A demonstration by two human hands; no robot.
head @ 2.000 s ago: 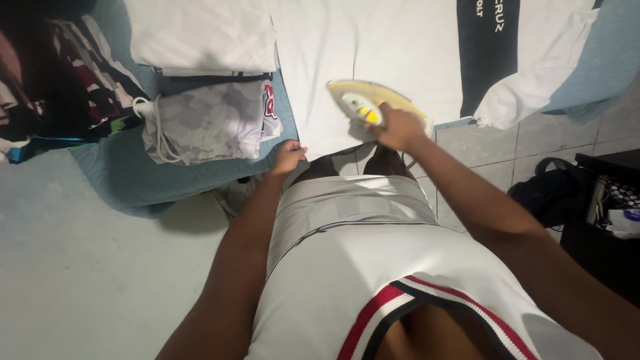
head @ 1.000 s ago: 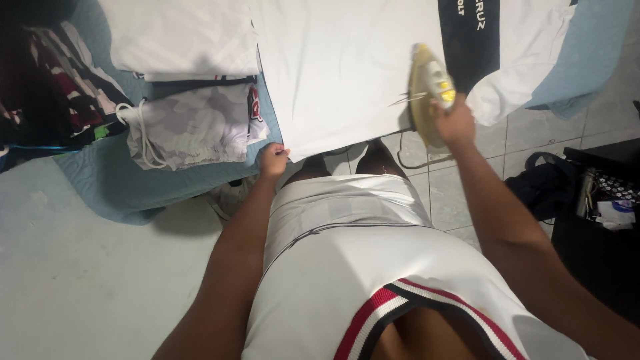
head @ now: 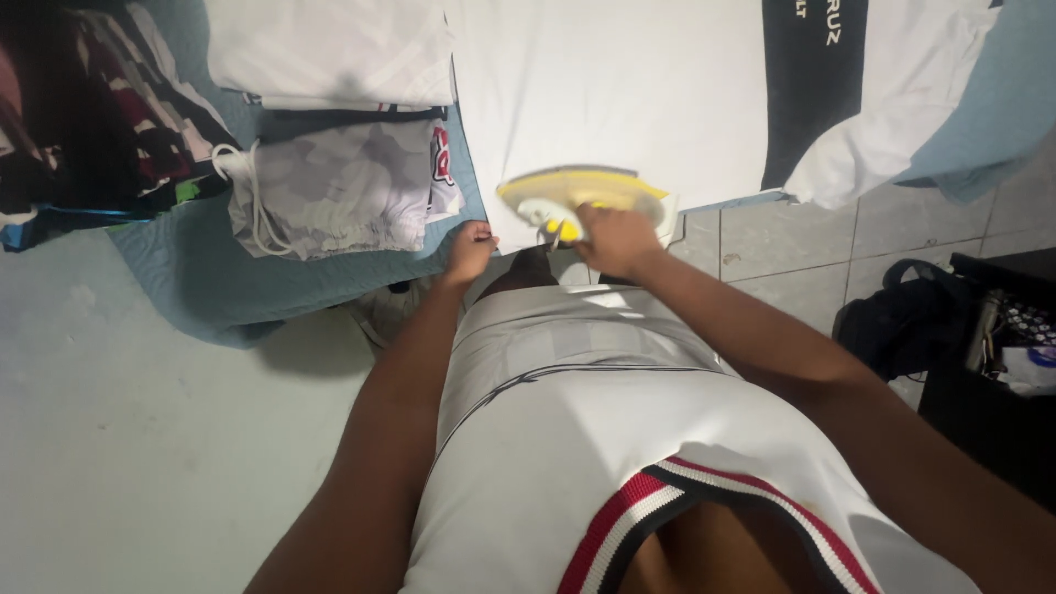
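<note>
A white jersey [head: 610, 99] with a broad black band [head: 813, 99] lies spread on a blue cloth-covered surface. My right hand [head: 619, 235] grips a yellow-and-white clothes iron [head: 577, 194], which is over the jersey's near edge with its tip pointing left. Whether the soleplate lies fully on the fabric cannot be told. My left hand [head: 473, 250] pinches the near left corner of the jersey between thumb and fingers.
Left of the jersey lie folded grey camouflage-pattern shorts [head: 338, 186] with a white drawstring, and folded white garments [head: 330, 49] beyond them. Dark and patterned clothes [head: 124, 99] stand at the far left. A black bag [head: 907, 313] sits on the tiled floor [head: 784, 239] at right.
The iron in my right hand has moved left from near the black band, and its tip has turned from pointing away to pointing left. My left hand stays at the jersey's corner.
</note>
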